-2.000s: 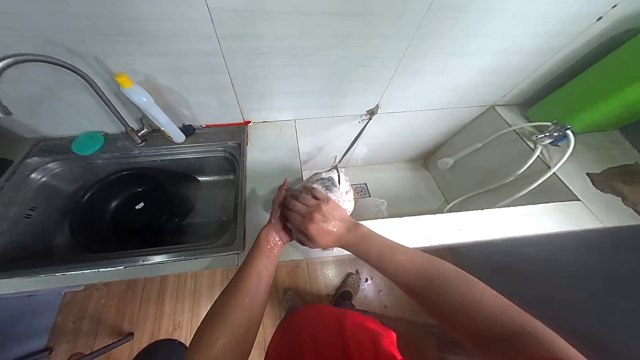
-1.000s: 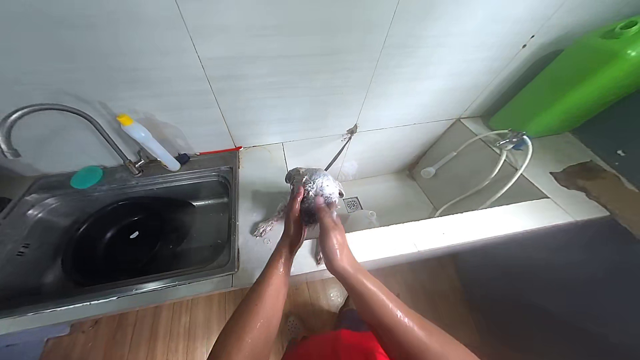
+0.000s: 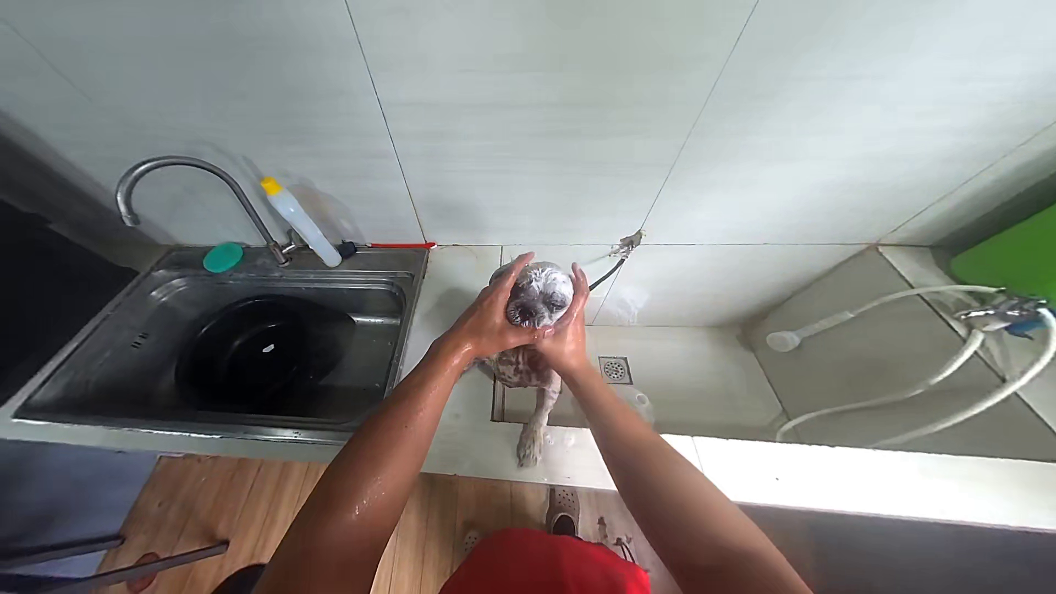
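Note:
A small wet dog (image 3: 540, 290) with white lather on its head faces me on the ledge between the metal sink and the tiled basin. Its head is cupped between my two wet hands. My left hand (image 3: 493, 318) lies along one side of the head and jaw, thumb and fingers spread. On the other side, my right hand (image 3: 571, 326) holds the cheek and neck. One foreleg (image 3: 534, 429) reaches down to the front of the ledge; the rest of the body is mostly hidden behind my hands. A dark leash (image 3: 608, 274) runs from behind the dog to a wall fixing.
At left, a steel sink (image 3: 403, 330) holds a black basin (image 3: 239, 330), with a faucet (image 3: 190, 161), a bottle (image 3: 301, 221) and a green lid-like disc (image 3: 223, 257) behind. A shower head (image 3: 784, 340) with white hose and a floor drain (image 3: 615, 370) are at right, near a green container (image 3: 1011, 256).
The dog's face, hidden by my hands two seconds ago, now shows toward me. My hands have moved from rubbing distance close together to opposite sides of its head.

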